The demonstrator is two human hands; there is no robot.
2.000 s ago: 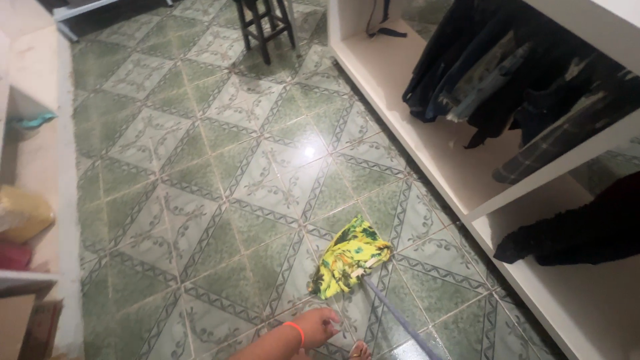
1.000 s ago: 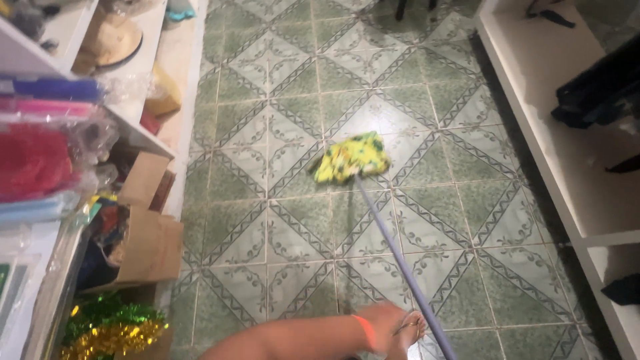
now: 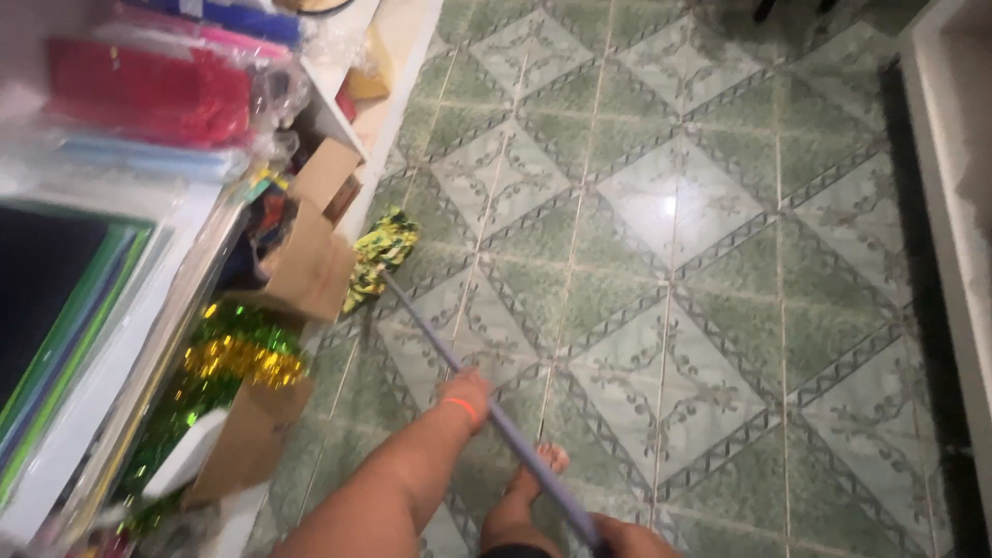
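Observation:
A long grey-purple mop handle (image 3: 527,453) runs from the bottom of the view up to a yellow, green and dark patterned cloth mop head (image 3: 382,252). The cloth lies on the tiled floor (image 3: 620,325) at the left, against a cardboard box. My left hand (image 3: 470,391), with an orange band at the wrist, is closed around the middle of the handle. My right hand (image 3: 632,536) grips the handle near its upper end, partly cut off by the bottom edge. A bare foot (image 3: 550,459) shows beside the handle.
Along the left stand an open cardboard box (image 3: 310,260), green and gold tinsel (image 3: 248,356), another cardboard box (image 3: 252,442), and plastic-wrapped red items (image 3: 151,93) on shelving. A white shelf unit's edge (image 3: 942,178) borders the floor on the right. Dark legs of a piece of furniture show at the top.
The mop head has moved from the mid-floor to the left, against the cardboard box. Both hands now show on the handle. The view has shifted left since the oldest frame.

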